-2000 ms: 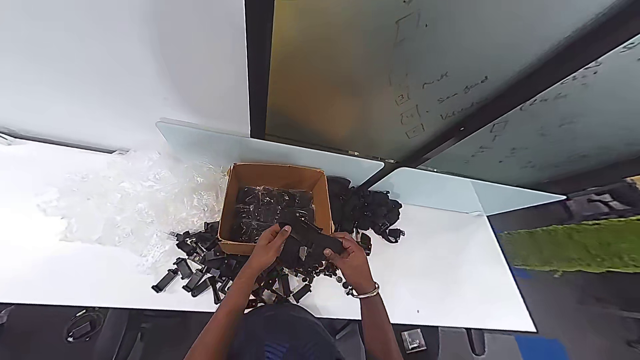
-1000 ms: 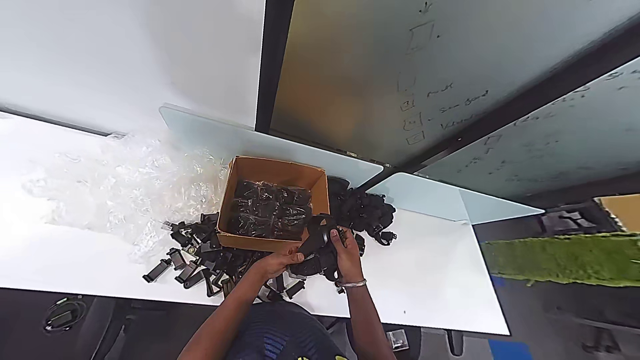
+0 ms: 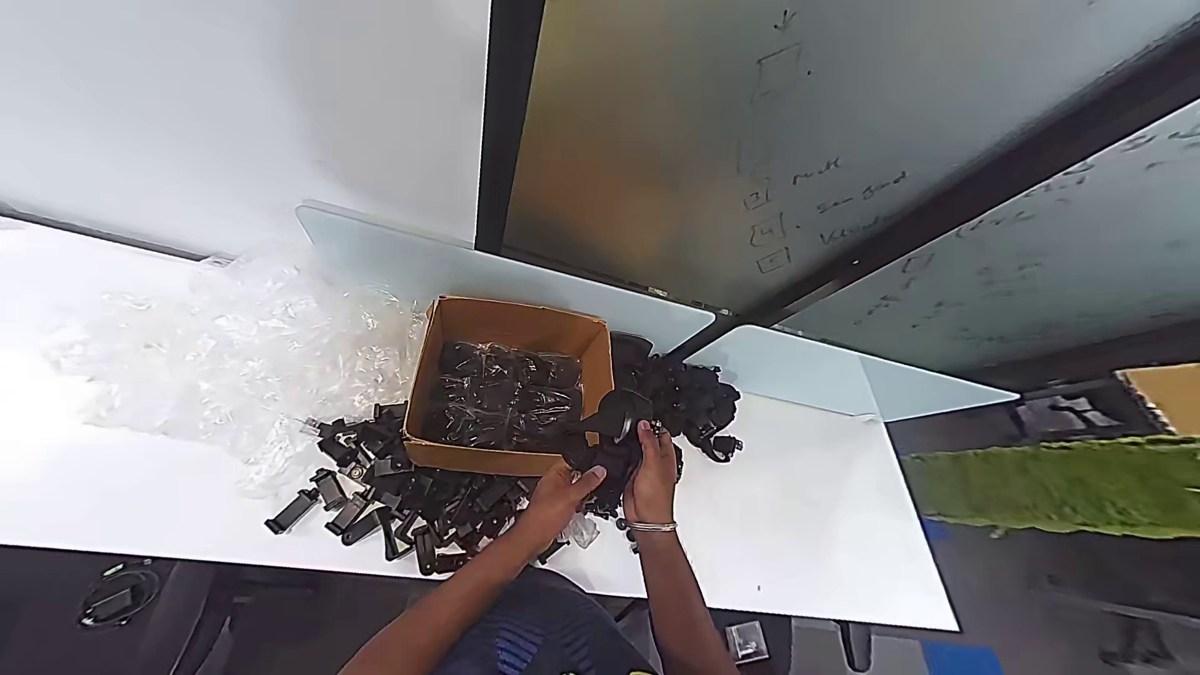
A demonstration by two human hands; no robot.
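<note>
A black strap-like item (image 3: 621, 412) is between my hands at the front right corner of an open cardboard box (image 3: 511, 459). My left hand (image 3: 560, 497) pinches its lower left part, thumb on top. My right hand (image 3: 653, 473), with a bracelet at the wrist, grips its right side. Inside the box lie several black items in clear plastic wrapping (image 3: 506, 398). Small black plastic clamp-like parts (image 3: 375, 497) are heaped in front of the box and to its left. Behind my right hand is a pile of black straps (image 3: 698, 403). My palms hide part of the held item.
Crumpled clear plastic bags (image 3: 253, 366) cover the left of the white table (image 3: 825, 525). A low frosted divider (image 3: 562, 300) runs behind the box. Beyond the table's right end lies a green turf-like strip (image 3: 1059, 483). Chairs stand below the near edge.
My hands held the black item spread out in front of the box; now they are closer together at its right corner, with the item bunched between them.
</note>
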